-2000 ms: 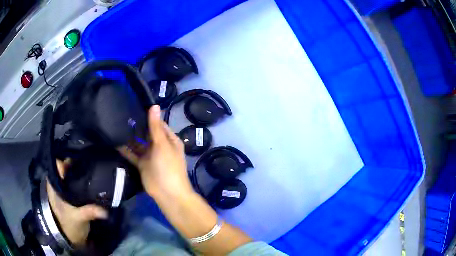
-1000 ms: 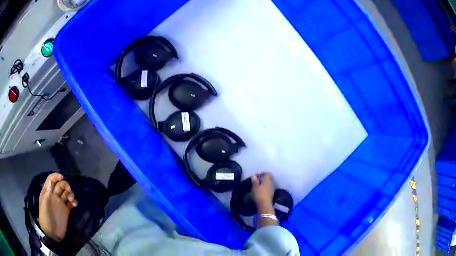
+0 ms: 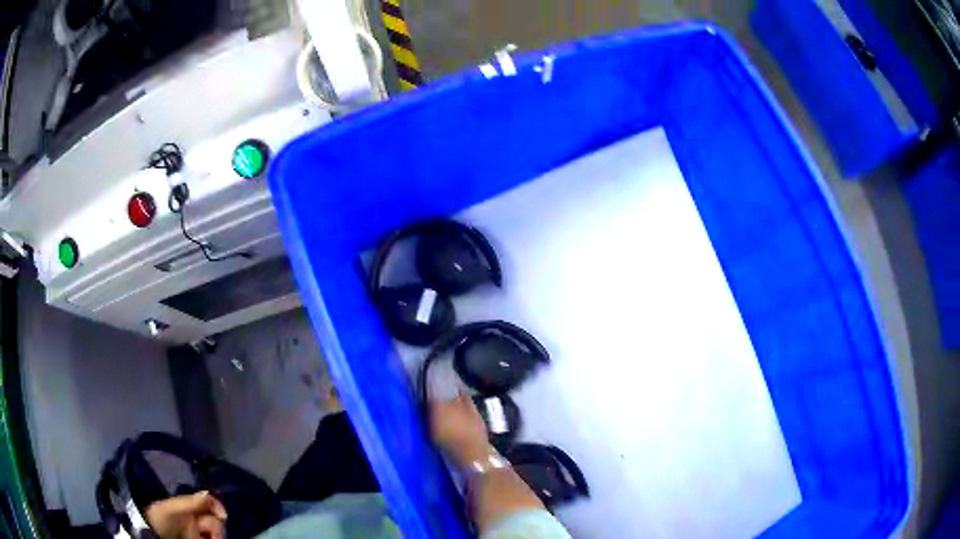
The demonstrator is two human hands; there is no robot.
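Note:
Black over-ear headphones lie flat along the left side of a blue tote, on a white sheet. The far pair and middle pair each have a white label on one cup. A nearer pair is partly behind my right arm. My right hand is at the middle pair's band end, beside its labelled cup; its fingertips are blurred and their hold cannot be told. My left hand is low at the left, fingers curled with nothing visible in them. More black headphones hang around my left wrist.
A white machine at the left has green buttons, a red button and a thin black cable. White scraps stick to the tote's far rim. Yellow-black tape marks the floor. Another blue bin stands at the upper right.
My right hand first held headphones near my left hand, then set a pair down at the row's near end. It is now at the middle pair. The view has shifted toward the machine.

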